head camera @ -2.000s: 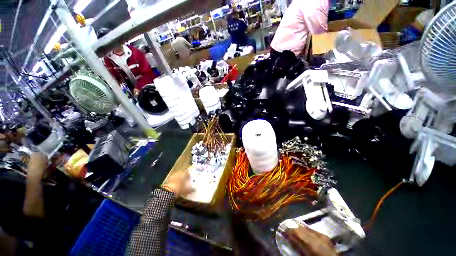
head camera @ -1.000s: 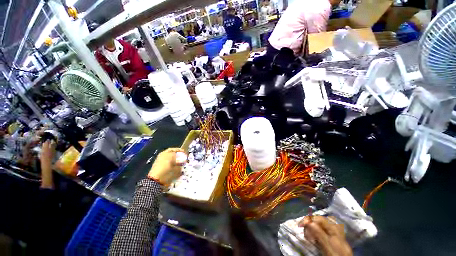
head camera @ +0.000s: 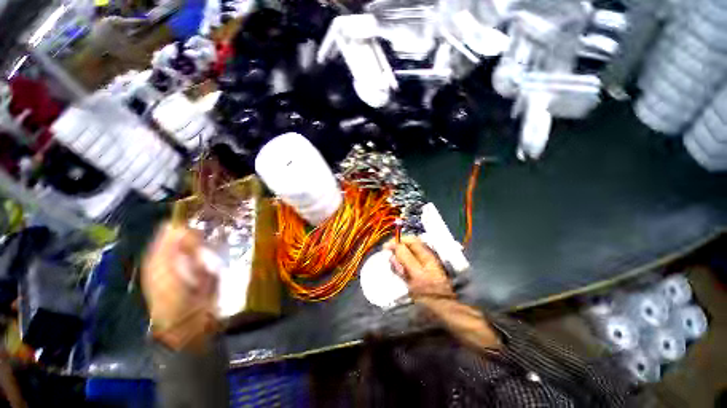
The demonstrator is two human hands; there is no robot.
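Note:
My left hand (head camera: 179,279) is blurred, raised over the left edge of the parts carton (head camera: 265,267), with a small white part at its fingertips. My right hand (head camera: 421,267) is over a white housing (head camera: 383,280) lying on the bench, and its fingertips pinch a short orange-red wire (head camera: 398,231). The rest of that wire is hidden. A bundle of orange-red wires (head camera: 327,251) lies between the hands, with silvery metal ends (head camera: 383,175) at its far side. A white stack of round covers (head camera: 299,177) stands at the bundle.
Black cups (head camera: 279,111) and white bracket housings (head camera: 367,60) are heaped behind. A loose orange wire (head camera: 470,203) lies right of the housing. White cover columns stand at left (head camera: 119,151) and right (head camera: 685,72). White round parts (head camera: 654,319) lie below the curved bench edge (head camera: 590,285).
The view has turned right and down. My left hand has gone from inside the carton to its left edge with the small white part. My right hand remains at the housing.

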